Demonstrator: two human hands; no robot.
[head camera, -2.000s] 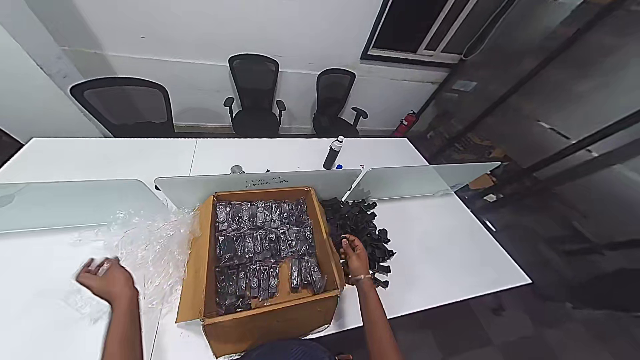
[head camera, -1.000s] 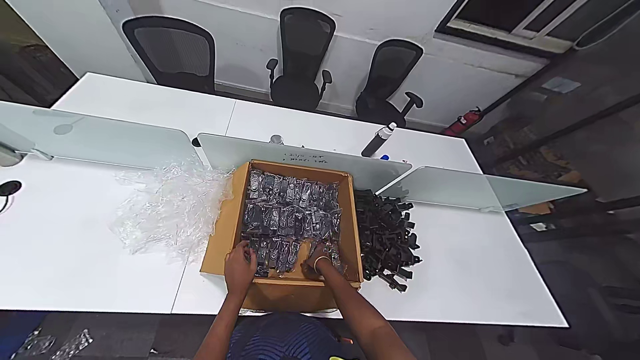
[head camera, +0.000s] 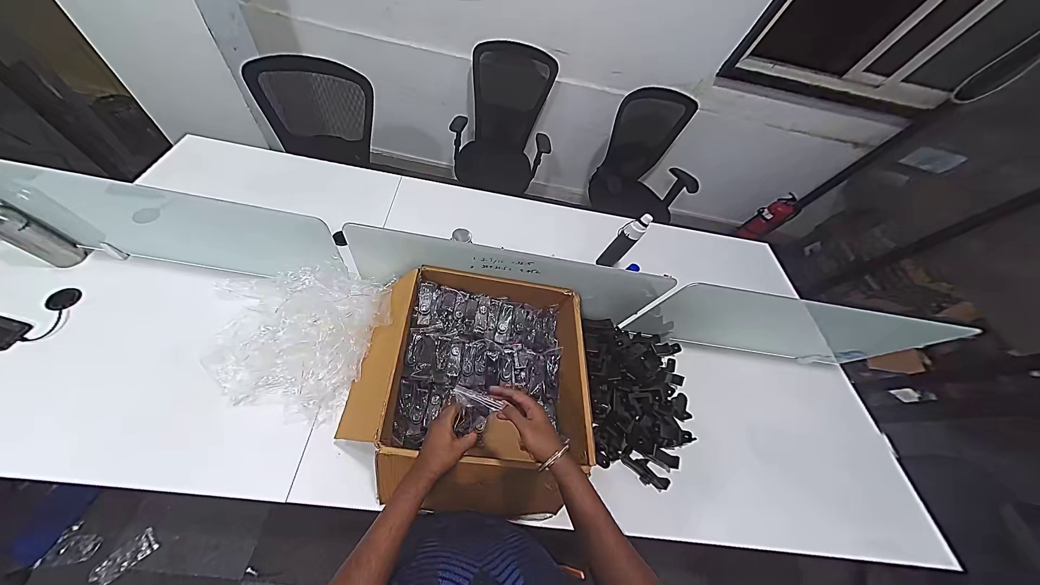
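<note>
An open cardboard box (head camera: 585, 382) stands on the white table, with rows of dark parts in clear plastic bags (head camera: 467, 361) inside. Over the box's near part, my left hand (head camera: 445, 443) and my right hand (head camera: 528, 422) hold one clear plastic bag (head camera: 478, 400) between them, its top edge up; a dark item shows in it. A bracelet is on my right wrist. Many loose black plastic parts (head camera: 638, 394) lie heaped right of the box. A pile of empty clear plastic bags (head camera: 292, 341) lies to its left.
Frosted glass dividers (head camera: 731, 321) run behind the box. Beyond them stand a dark bottle with a white cap (head camera: 624, 240) and a small blue object. A metal bottle (head camera: 41, 236) lies at far left, near a round black object (head camera: 62, 299) on a cable.
My left hand, over the pile of bags two seconds ago, is now over the box. My right hand has moved from the black parts into the box area. Both hands now hold a bag.
</note>
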